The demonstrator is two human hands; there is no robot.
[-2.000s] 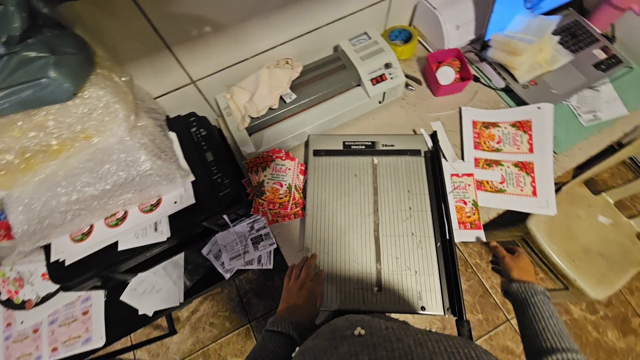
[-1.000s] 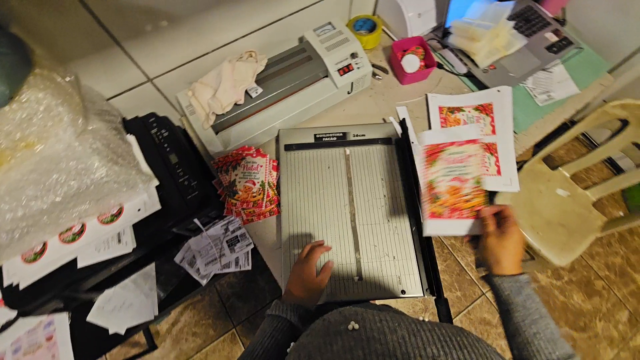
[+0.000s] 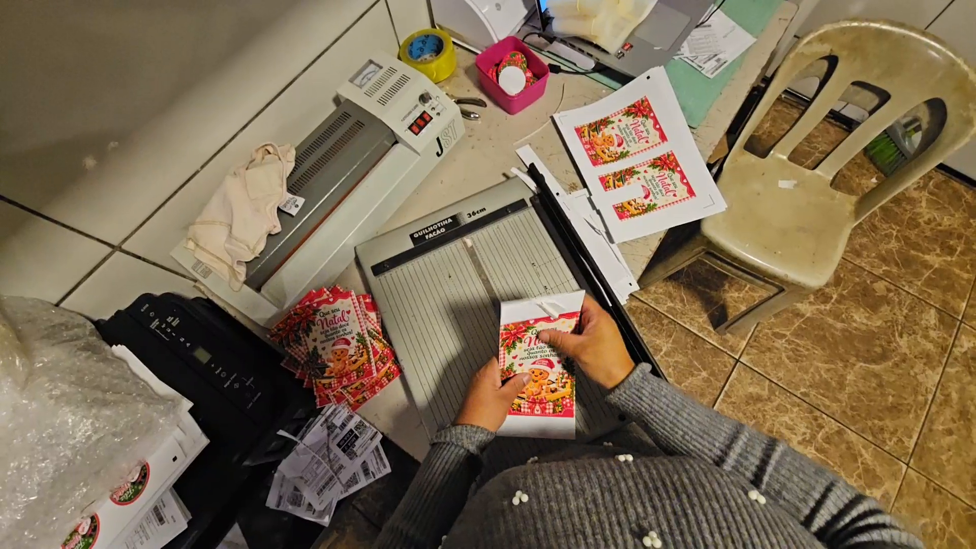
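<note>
A printed Christmas card with white margins (image 3: pixel 538 381) is held upright between my hands, over the lower part of a guillotine paper cutter (image 3: pixel 442 305). My left hand (image 3: pixel 492 393) grips its left edge, thumb on the print. On its right side, my right hand (image 3: pixel 598 343) has its thumb across the upper print. A small white paper strip lies at the card's top. The cutter's black blade arm (image 3: pixel 587 267) runs along the board's right side. Left of the cutter is a pile of trimmed red cards (image 3: pixel 335 347); printed sheets (image 3: pixel 640 152) lie at its upper right.
Behind the cutter stands a laminator (image 3: pixel 343 175) with a cloth (image 3: pixel 244 213) on it. Yellow tape (image 3: pixel 427 55), a pink box (image 3: pixel 512 76) and a laptop (image 3: pixel 648 38) are farther back. White offcuts (image 3: pixel 602 252) lie beside the blade arm; a plastic chair (image 3: pixel 785 206) is at right, a black printer (image 3: pixel 206 366) at left.
My right hand has brought the card from the cutter's right side over the board. My left hand, which rested on the board, now holds it too.
</note>
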